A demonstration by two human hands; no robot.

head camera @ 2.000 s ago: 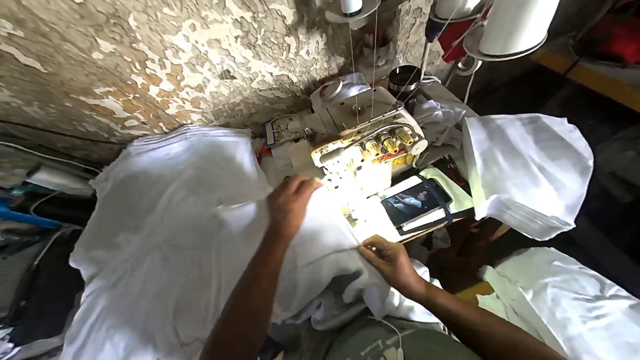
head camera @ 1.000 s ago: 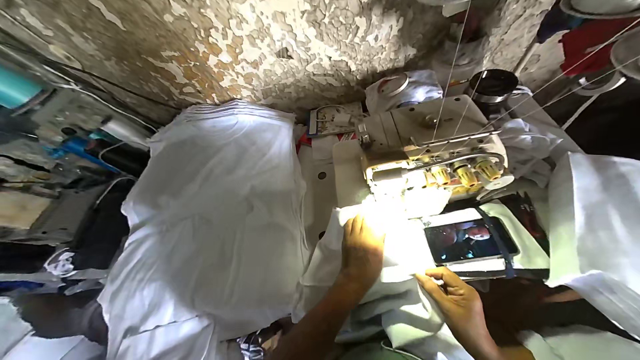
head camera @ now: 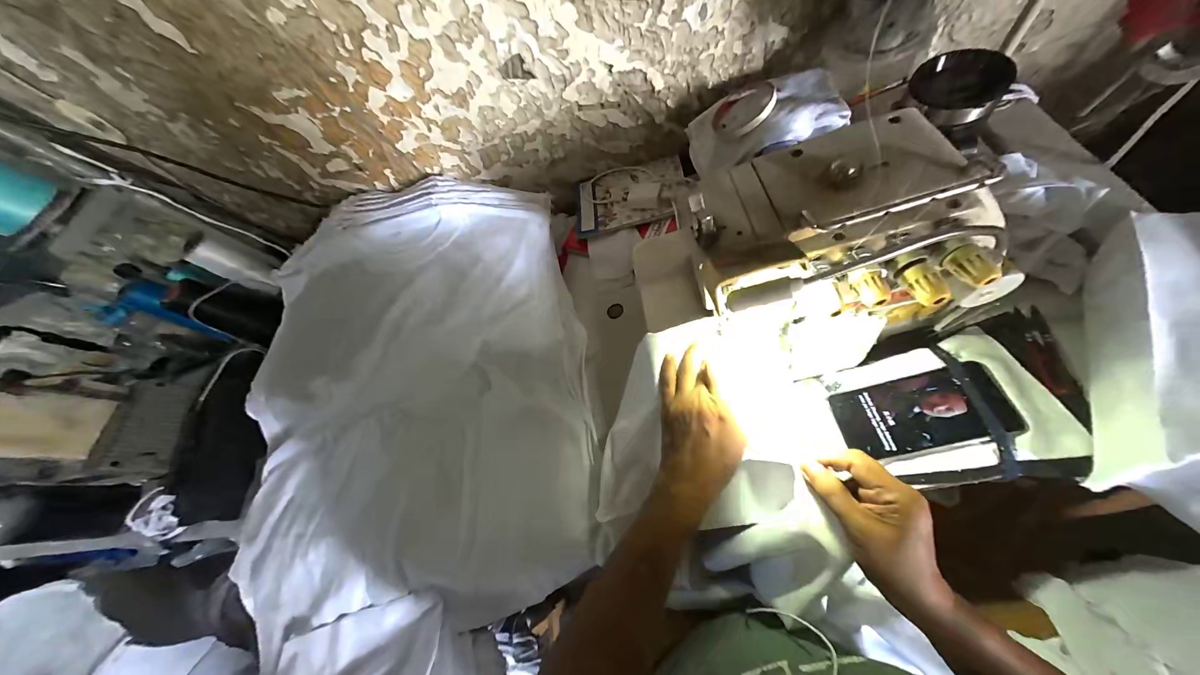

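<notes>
White fabric lies under the lit needle area of an overlock sewing machine. My left hand rests on this fabric with fingers spread, pressing it near the machine's front. Lower right, my right hand pinches the fabric's edge between thumb and fingertips, beside a smartphone with a lit screen. Glare hides the needle and presser foot. Yellow tension knobs line the machine's front. A stack of white fabric pieces lies to the left of the machine.
A peeling wall stands behind the machine. A black round container and a cloth bundle sit at the machine's back. More white cloth hangs at the right. At the far left are a teal thread cone and clutter.
The view has swung left and closer to the machine. My left hand has moved from the fabric left of the machine to the cloth right in front of it. My right hand still pinches the edge.
</notes>
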